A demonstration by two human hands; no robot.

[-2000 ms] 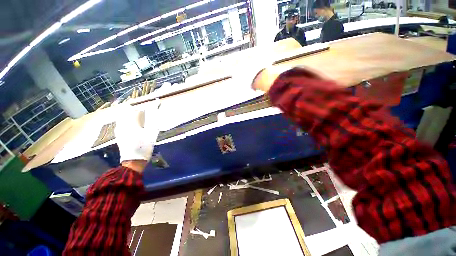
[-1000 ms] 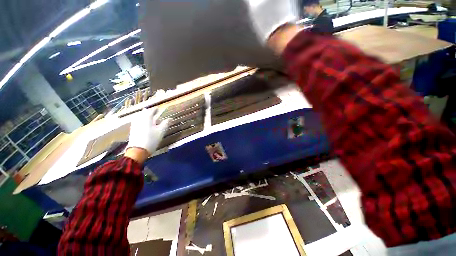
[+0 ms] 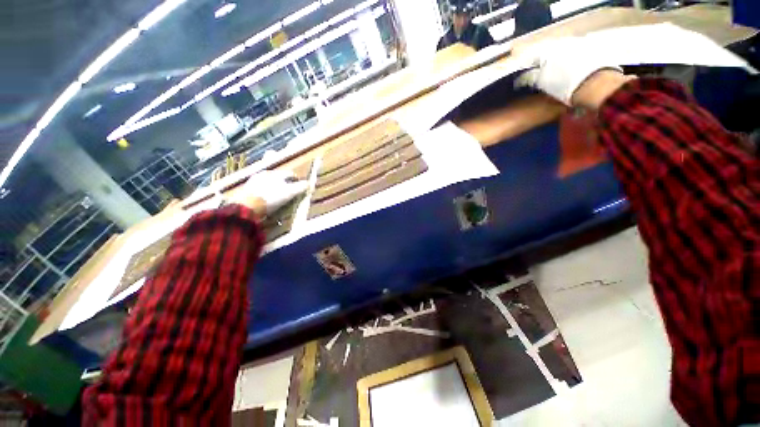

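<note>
My right hand (image 3: 571, 75), in a white glove, grips the near edge of a large white sheet (image 3: 658, 46) at upper right; a dark area shows under its raised left part. My left hand (image 3: 273, 190), also gloved, lies over the left edge of the brown panels on top of the blue press; its fingers are too unclear to read. A brown panel with pale parallel lines (image 3: 371, 167) lies on white backing right of my left hand. Another brown panel (image 3: 143, 265) lies at the left, partly behind my sleeve.
Below, a tan frame (image 3: 477, 392) surrounds a white sheet on the dark board (image 3: 467, 321), with white scrap strips (image 3: 400, 325) around. White sheets (image 3: 608, 308) lie at lower right. The blue press front (image 3: 400, 242) carries two control plates. People stand beyond the press.
The dark sheet raised by my right hand has come down to the right, now showing a white face. The lined panel is uncovered. My left hand has moved slightly right.
</note>
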